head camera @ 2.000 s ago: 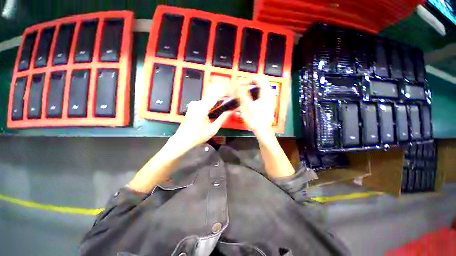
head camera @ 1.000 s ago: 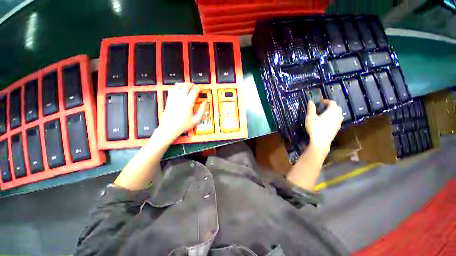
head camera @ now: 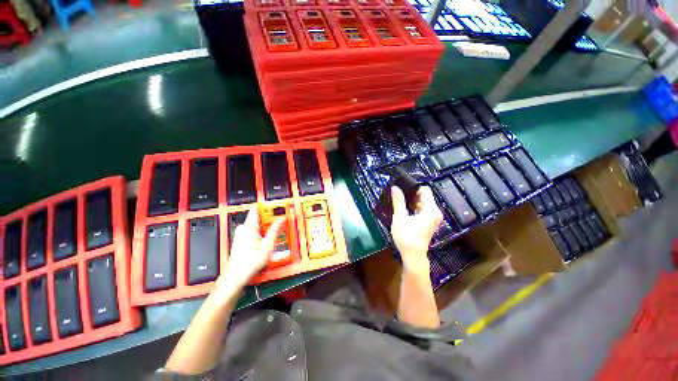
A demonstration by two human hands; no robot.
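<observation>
My left hand rests over the lower row of the middle red phone tray. Its thumb touches an orange-yellow open phone, and its fingers partly hide the covered phone beside it. I cannot see it gripping anything. A second open phone lies in the tray's lower right slot. Covered black phones fill the other slots that I can see. My right hand holds a black back cover, tilted, over the left part of the black blister tray. More covers lie in that tray.
A red tray of covered phones is at the left. A tall stack of red trays with open phones on top stands behind. A carton with black blister trays is below the bench edge at right. Stools are at the far upper left.
The view has tilted up, showing the whole red stack. My right hand has lifted the back cover from its pocket and moved left with it. My left hand remains at the middle red tray.
</observation>
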